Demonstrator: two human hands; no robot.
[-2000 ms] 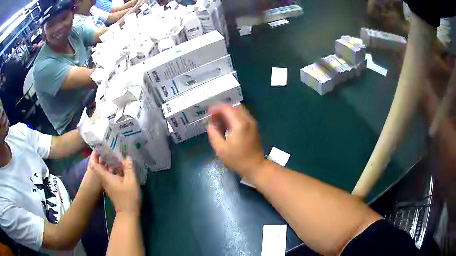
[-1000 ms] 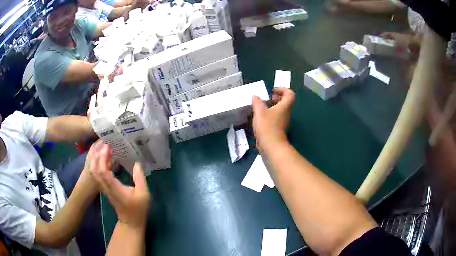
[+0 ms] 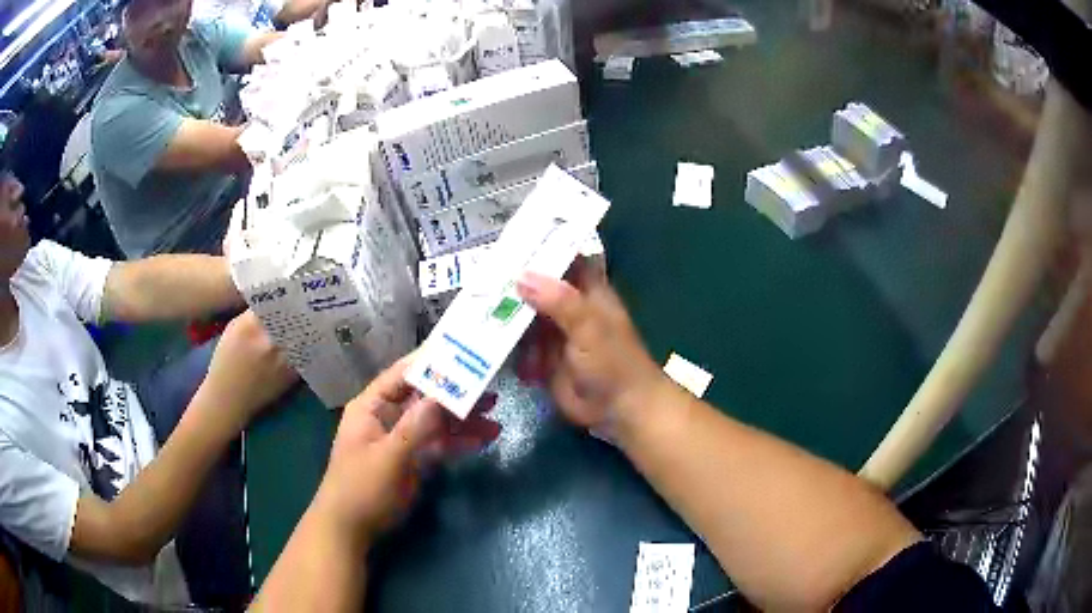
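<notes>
A long white carton (image 3: 509,293) with blue lettering and a green mark is held tilted in front of me, its lettered end toward me. My left hand (image 3: 401,437) grips its lower end from the left and below. My right hand (image 3: 584,341) holds its right side near the middle, thumb on the printed face and fingers partly hidden beneath. Behind it, closed long cartons (image 3: 479,114) lie stacked. To their left stand upright cartons (image 3: 323,287) with raised white flaps.
Small box stacks (image 3: 793,192) sit at the far right of the green table (image 3: 742,311). White paper slips (image 3: 662,575) lie near and far. A pale pole (image 3: 976,287) stands at right. Two people (image 3: 168,132) work at left, one with a hand at the upright cartons.
My right hand has come back from the carton stack toward me. A long carton is now off the table between both hands. My left hand, empty before, has closed on its end.
</notes>
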